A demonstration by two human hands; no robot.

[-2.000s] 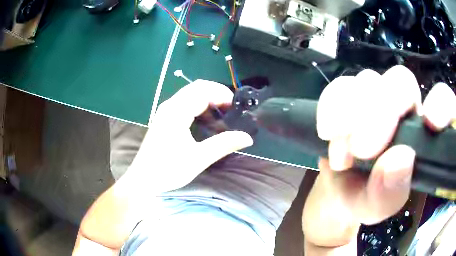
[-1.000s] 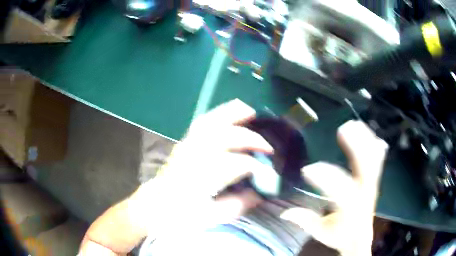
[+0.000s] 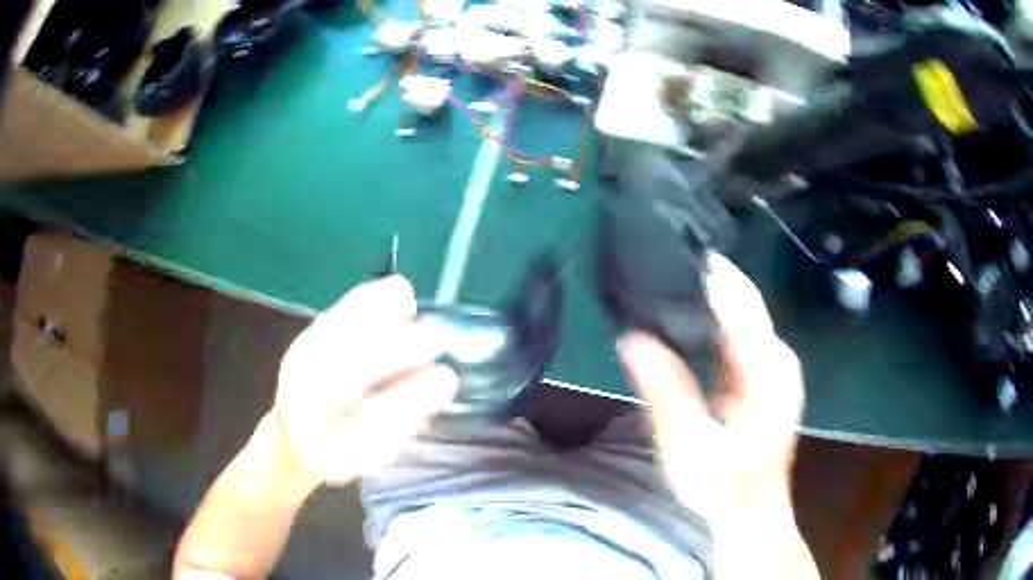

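Observation:
My left hand (image 3: 360,380) holds a glossy black rounded housing (image 3: 498,360) at the bench's front edge, above my lap. Its dark rim faces right; the picture is blurred. My right hand (image 3: 725,385) holds another black part (image 3: 663,244), likely a housing, raised over the bench to the right of the first. The two parts are apart. A short thin pale wire or pin stands up just beyond my left hand. The electric screwdriver (image 3: 895,108), black with a yellow label, lies at the right against the pale screw feeder (image 3: 646,102).
White motors (image 3: 487,45) with coloured wires lie heaped beyond, left of the feeder. An open carton (image 3: 170,96) of black parts stands at the far left. A housing pile (image 3: 963,295) with white spots lies at the right. Another carton (image 3: 62,340) stands below the bench's left edge.
The screwdriver, in my right hand two seconds ago, now lies by the feeder. My right hand has taken hold of a black part. My left hand now shows a glossy rounded shell. The view has shifted.

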